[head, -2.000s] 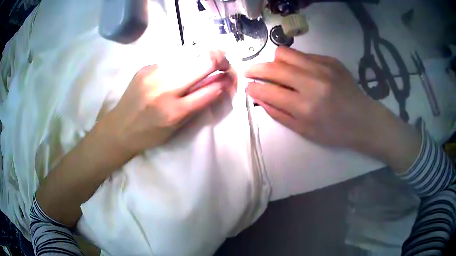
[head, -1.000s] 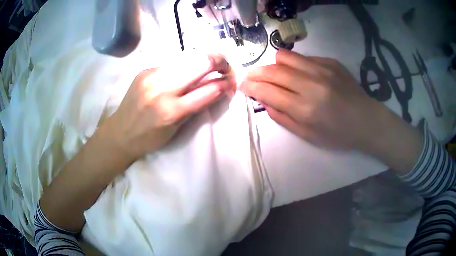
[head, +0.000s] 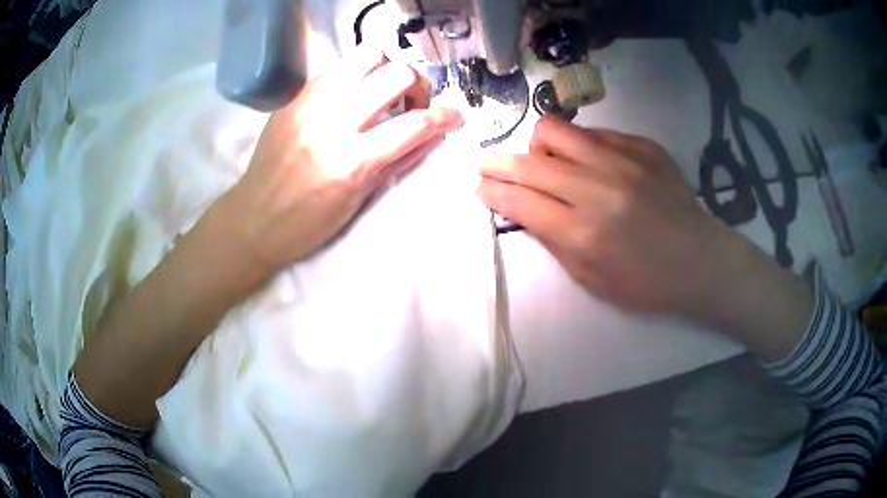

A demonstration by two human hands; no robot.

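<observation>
A white garment piece (head: 389, 340) lies under both hands and hangs over the table's front edge, its folded edge running down at centre. My left hand (head: 331, 156) lies on the cloth left of the needle area, fingertips close to the presser foot (head: 474, 83); glare hides whether they pinch the cloth. My right hand (head: 622, 214) has its thumb and fingers closed on the cloth's edge, just below and right of the presser foot.
A blue-grey housing (head: 261, 53) stands at upper left. A cream knob (head: 579, 85) and a dark disc (head: 547, 97) are right of the needle. Dark shears (head: 786, 185) and a slim pointed tool (head: 829, 195) lie at right. A garment bundle (head: 49, 214) is heaped at far left.
My left hand has moved up towards the presser foot and apart from my right hand, with its fingers spread more. My right hand has shifted slightly down.
</observation>
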